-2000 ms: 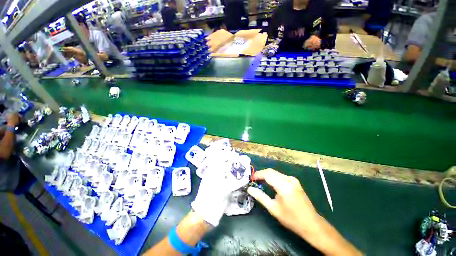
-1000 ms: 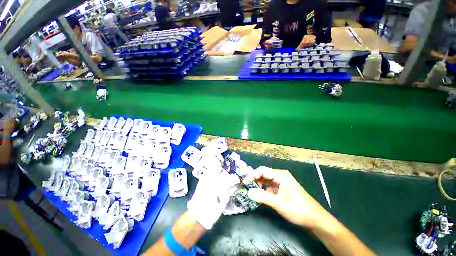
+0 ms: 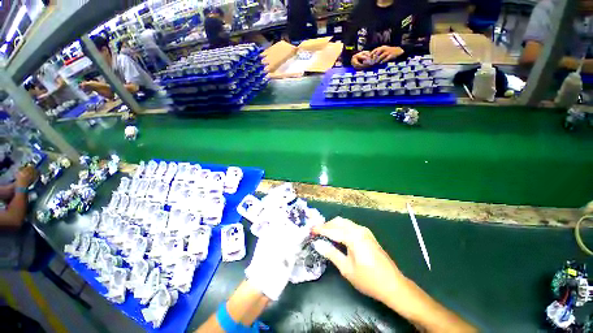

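My left hand (image 3: 272,257), in a white glove with a blue wristband (image 3: 227,319), is closed around a white housing (image 3: 297,216) near the bench's middle. My bare right hand (image 3: 354,250) has its thumb and forefinger together on a small reddish part (image 3: 313,235), likely lead wires, at the housing's right side. The fingers hide most of the part. Below the hands lies a part-built unit (image 3: 308,266) with a whitish shell. Loose white housings (image 3: 250,207) lie beyond and left of my left hand, and one housing (image 3: 233,242) stands apart beside the tray.
A blue tray (image 3: 203,286) with rows of white housings is at left. A white stick (image 3: 419,235) lies at right, board assemblies (image 3: 570,296) at lower right. Beyond the bench edge, a green belt (image 3: 292,146) carries a unit (image 3: 406,116). A person works across it behind another blue tray (image 3: 383,101).
The unit on the belt has moved left. My right fingers have closed in nearer to my left hand, covering the green board seen a second ago. The opposite person's hands have come together.
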